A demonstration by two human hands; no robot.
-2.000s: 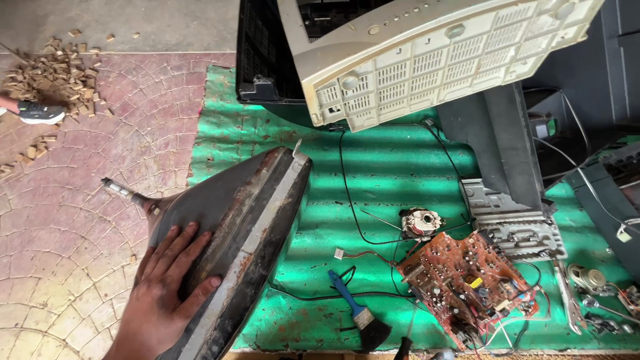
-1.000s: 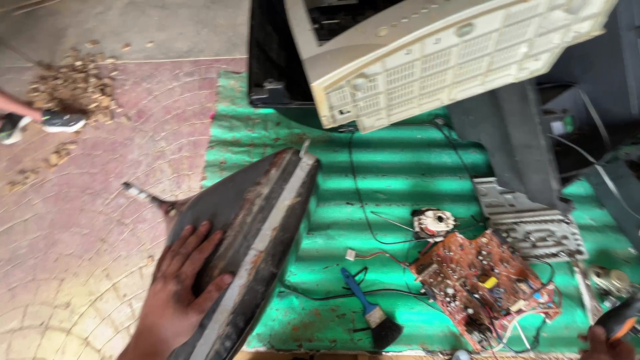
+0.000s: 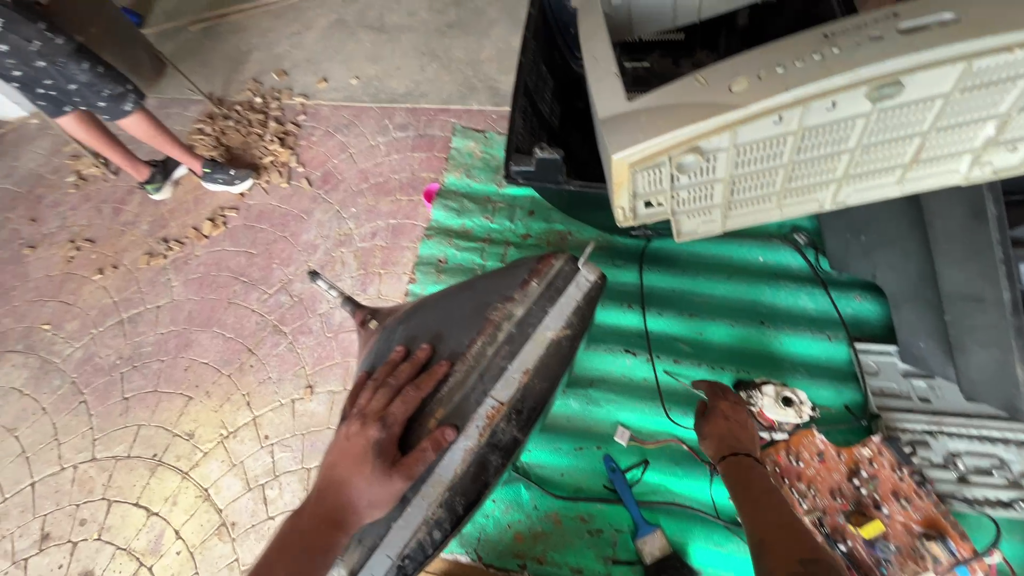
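Observation:
My left hand (image 3: 392, 432) rests with spread fingers on the dark funnel of a CRT picture tube (image 3: 472, 336). The tube lies tilted, its thin neck (image 3: 336, 292) pointing up and left. Over the green corrugated sheet, my right hand (image 3: 722, 418) has its fingers at a thin metal rod (image 3: 680, 382); the closed fingers hide how it is held. Right beside this hand sits a round white-and-metal part with a dark hole (image 3: 782, 402). Below are a brown circuit board with components (image 3: 864, 488) and a blue-handled paintbrush (image 3: 632, 504).
A cream plastic TV front frame (image 3: 768, 160) leans over a black housing (image 3: 552, 104) at the top. Grey panels (image 3: 944, 280) and a slotted metal-coloured part (image 3: 928, 432) stand right. Black cables cross the green sheet (image 3: 608, 336). A person's legs (image 3: 152, 144) stand beside wood pieces (image 3: 256, 128).
My right hand has moved left from the right edge, where it held a dark-and-orange thing, to beside the round part. My left hand stays on the tube. The other person's legs show more fully.

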